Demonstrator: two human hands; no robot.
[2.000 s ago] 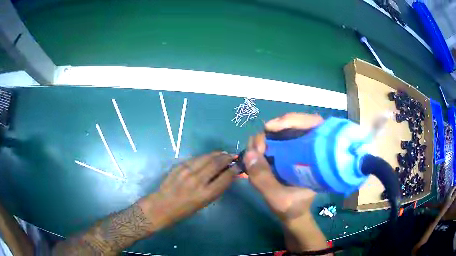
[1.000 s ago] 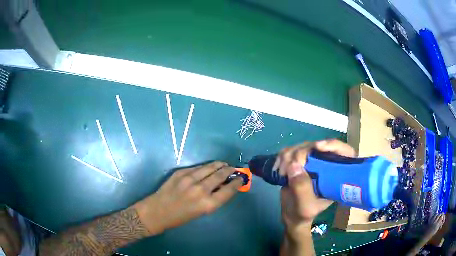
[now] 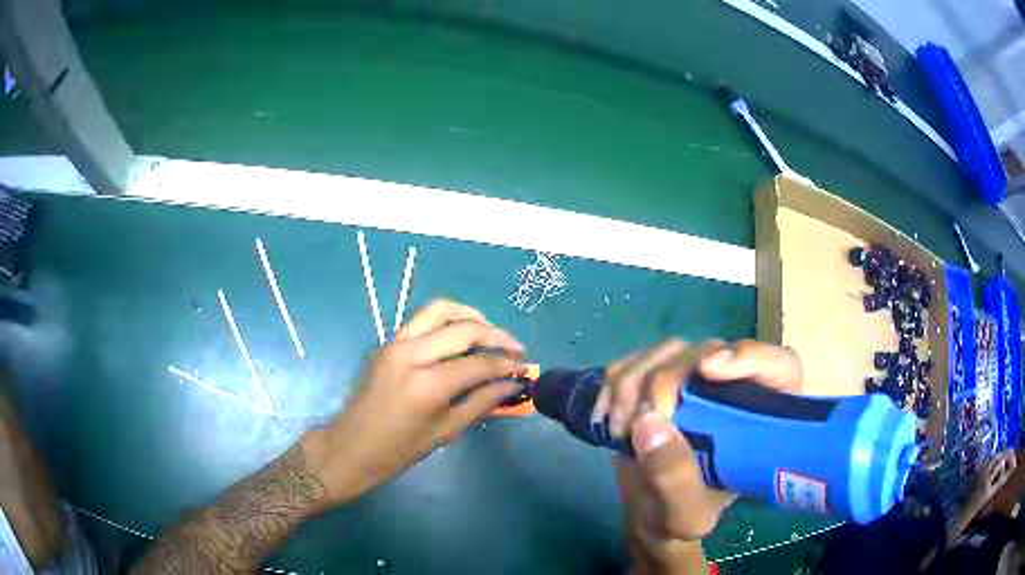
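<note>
My right hand (image 3: 674,438) is closed around the blue electric screwdriver (image 3: 776,444), which lies nearly level with its black nose pointing left. The nose meets the orange holding jig (image 3: 519,407) on the green bench. My left hand (image 3: 433,376) is at the jig's left side, its fingers on a small black unit (image 3: 517,391) in the jig. The fingers and the nose hide most of the unit and the screwdriver's tip.
Silvery screws (image 3: 541,281) lie in a heap near the white rail (image 3: 450,213). Thin white strips (image 3: 281,298) lie at left. A cardboard tray (image 3: 826,270) with black units (image 3: 894,298) stands at right, blue bins (image 3: 961,326) beyond. Another person's hand (image 3: 995,477) shows far right.
Since one second ago, the screwdriver nose has moved left onto the jig, and my left fingers have shifted up and are more bent. The view has shifted slightly.
</note>
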